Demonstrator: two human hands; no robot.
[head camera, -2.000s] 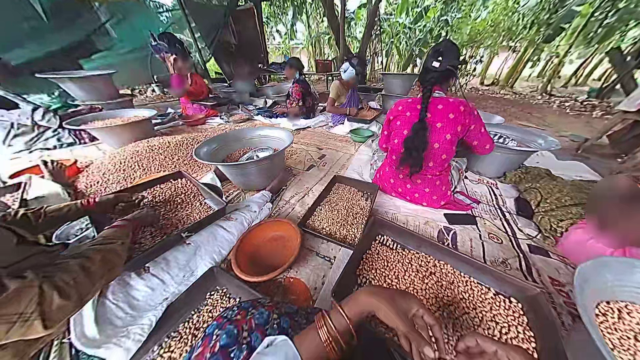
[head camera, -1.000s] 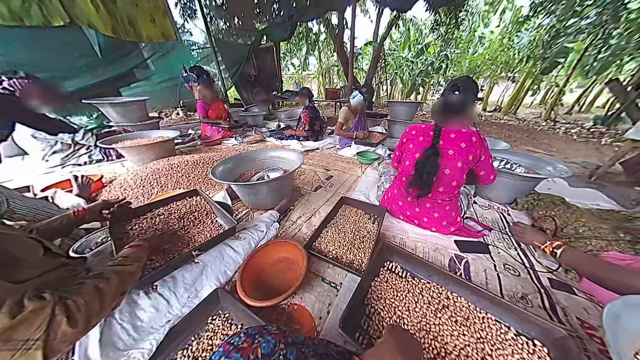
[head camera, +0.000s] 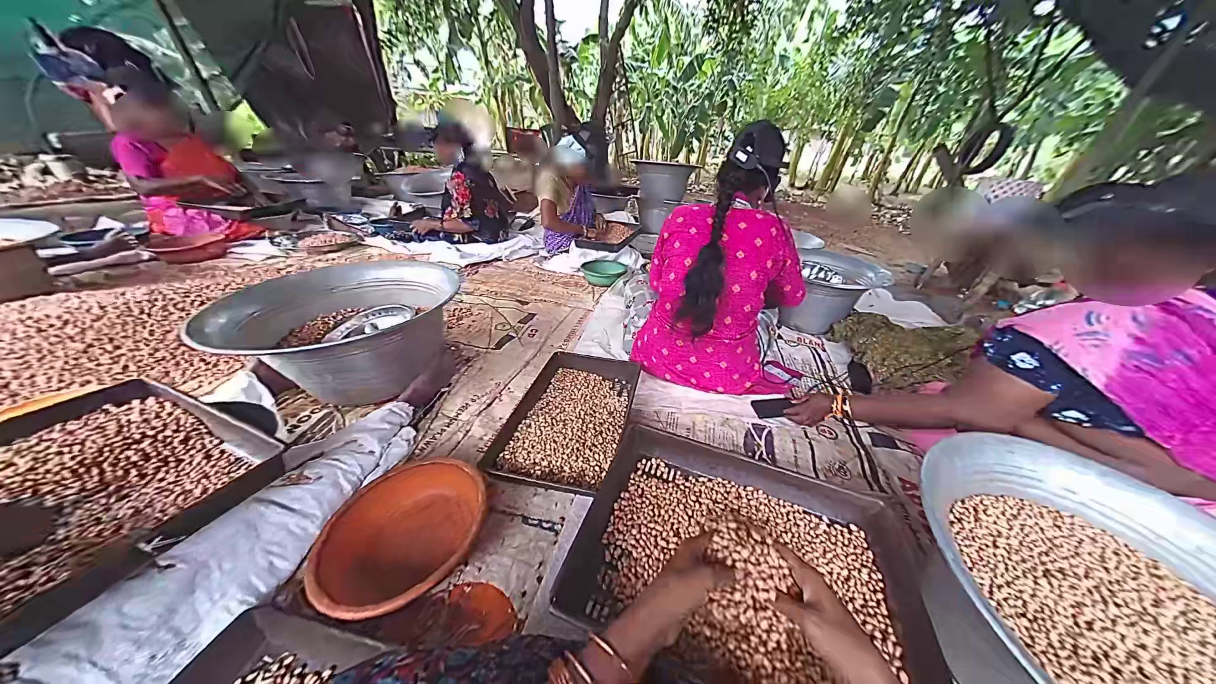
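My left hand (head camera: 679, 581), with bangles at the wrist, and my right hand (head camera: 822, 608) are cupped toward each other in a dark rectangular tray (head camera: 655, 445). Between them is a heap of pale brown nuts or seeds (head camera: 746, 560), scooped up over the layer that covers the tray. A smaller tray (head camera: 632, 366) of the same pieces lies just beyond. An orange bowl (head camera: 399, 537) stands left of my hands, with a smaller orange dish (head camera: 484, 613) by it. At the right edge a metal basin (head camera: 988, 451) holds more of the pieces.
A large metal basin (head camera: 361, 356) stands at centre left, near a tray (head camera: 256, 439) of darker pieces and a wide spread pile (head camera: 104, 323). A person in pink (head camera: 717, 285) sits ahead with their back to me. At right another person's hand (head camera: 812, 408) touches a dark phone (head camera: 771, 408).
Both my hands are now in the tray with a heap between them; a second ago only part of one showed at the lower edge. The person at right has reached to the phone. The view has shifted.
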